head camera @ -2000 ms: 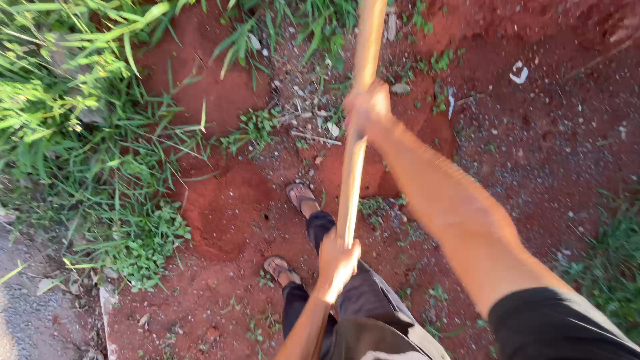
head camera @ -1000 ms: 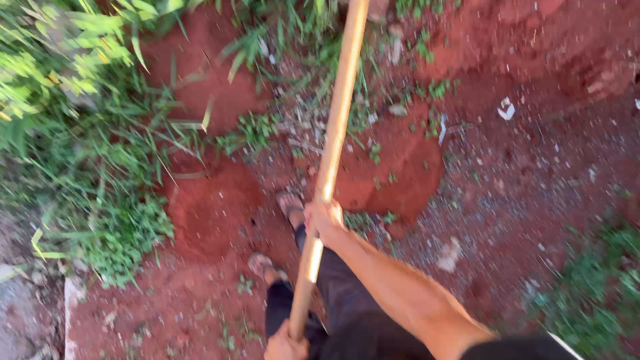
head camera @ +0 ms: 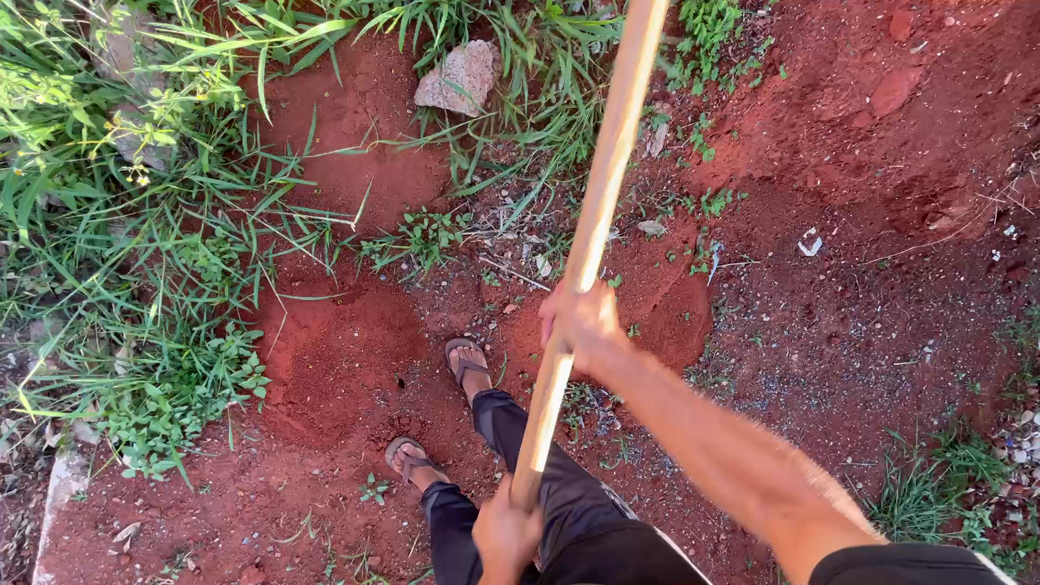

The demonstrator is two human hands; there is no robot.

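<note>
A long wooden tool handle (head camera: 611, 162) slants from the lower middle up past the top edge, so whatever its far end bears is out of view. My right hand (head camera: 581, 325) is closed around the middle of its visible length. Near the handle's lower end, my left hand (head camera: 508, 528) grips it in front of my dark trousers. Reddish loose soil (head camera: 349, 357) lies heaped to the left of my feet, and another soil patch (head camera: 674, 313) is beyond my right hand.
My sandalled feet (head camera: 470, 366) stand on red earth. Grass and weeds (head camera: 162, 268) fill the left side. A pale rock (head camera: 461, 77) lies at the upper middle, a concrete edge (head camera: 61, 504) at lower left, and a grass tuft (head camera: 934, 479) at lower right.
The pale rock, not seen in the earlier frames, shows at the upper middle. Both hands remain on the handle; my right hand was farther up it two seconds ago.
</note>
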